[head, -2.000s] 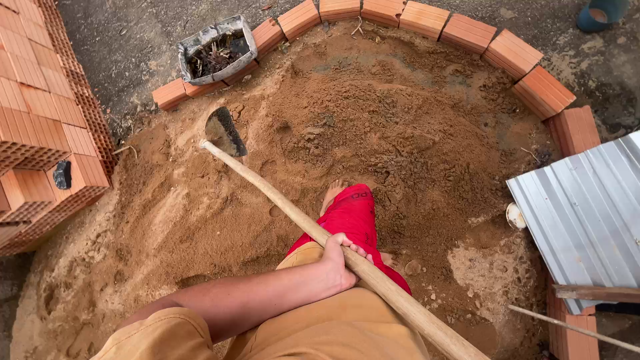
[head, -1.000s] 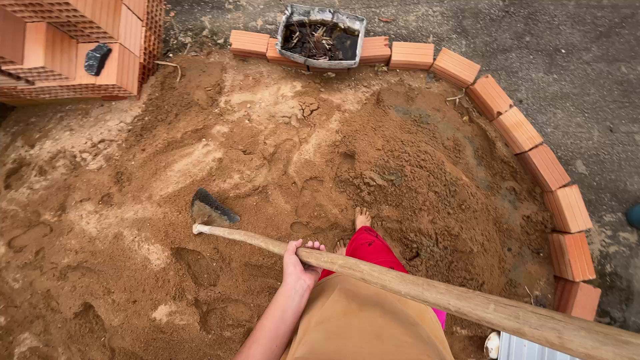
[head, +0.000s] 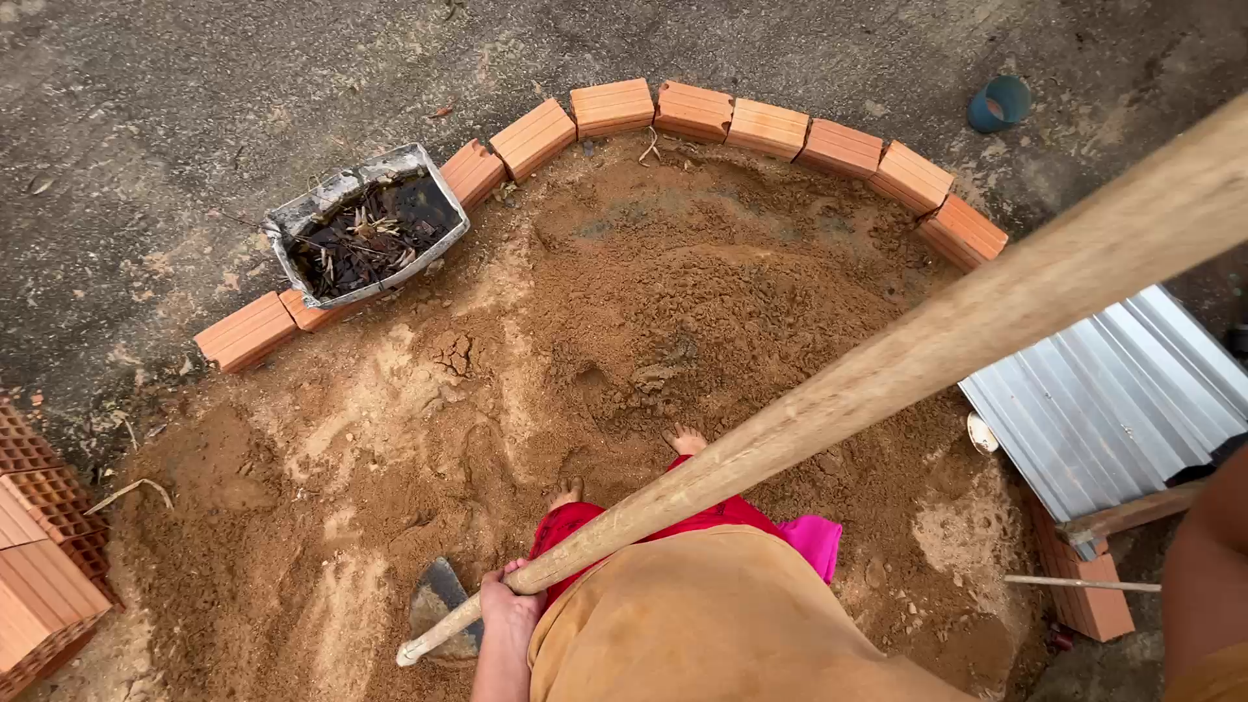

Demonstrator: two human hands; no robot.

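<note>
My left hand [head: 511, 597] is closed around the wooden handle [head: 780, 444] of a hoe, close to its metal blade [head: 444, 606] at the bottom, left of the centre. The handle slants up to the right, across my red shorts and out past the right edge. The blade lies on or just over the brown sand [head: 682, 322]; whether it touches is unclear. At the right edge my right arm [head: 1209, 565] shows, but my right hand is out of view. My bare feet stand on the sand.
Hollow clay bricks [head: 765, 127] curve around the sand. A grey tub [head: 292, 229] of dark water and dry leaves sits on that row. Stacked bricks [head: 49, 595] are at the lower left, a corrugated metal sheet [head: 1102, 409] at the right, a blue-green bucket [head: 999, 103] at the upper right.
The view has turned. The hoe's handle now rises more steeply to the right, and my left hand is nearer the blade than two seconds ago. My right arm has come into view.
</note>
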